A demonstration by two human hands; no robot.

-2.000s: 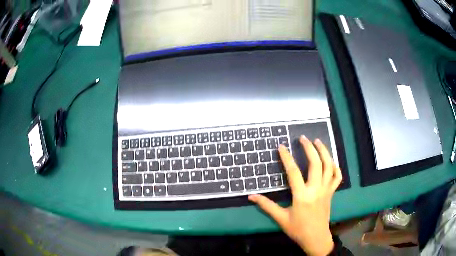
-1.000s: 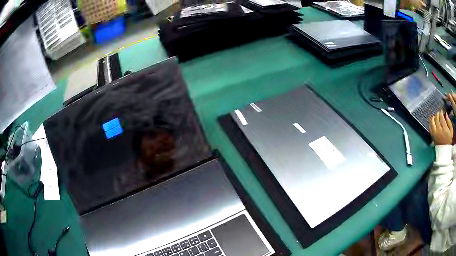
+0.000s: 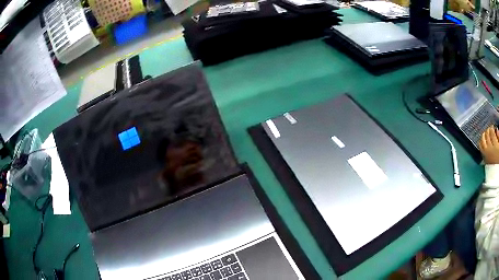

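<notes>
The dual-screen laptop lies open on a black foam mat at the lower left. Its main display (image 3: 104,175) is black with a blue four-pane logo and reflections. The secondary display (image 3: 186,229) is a grey reflective strip below it. Part of the keyboard (image 3: 219,269) and the dark touchpad (image 3: 268,260) show at the bottom edge, and the rest is cut off. Neither of my hands is in view.
A closed grey laptop (image 3: 314,169) with white labels lies on black foam to the right. Black foam and laptops (image 3: 257,34) are stacked at the back. Another person's hand (image 3: 489,145) is at a laptop at the far right. Cables (image 3: 39,240) lie at the left.
My right hand, over the touchpad two seconds ago, is out of view. The view has swung up and right. The main display went from a light picture to black with a blue logo.
</notes>
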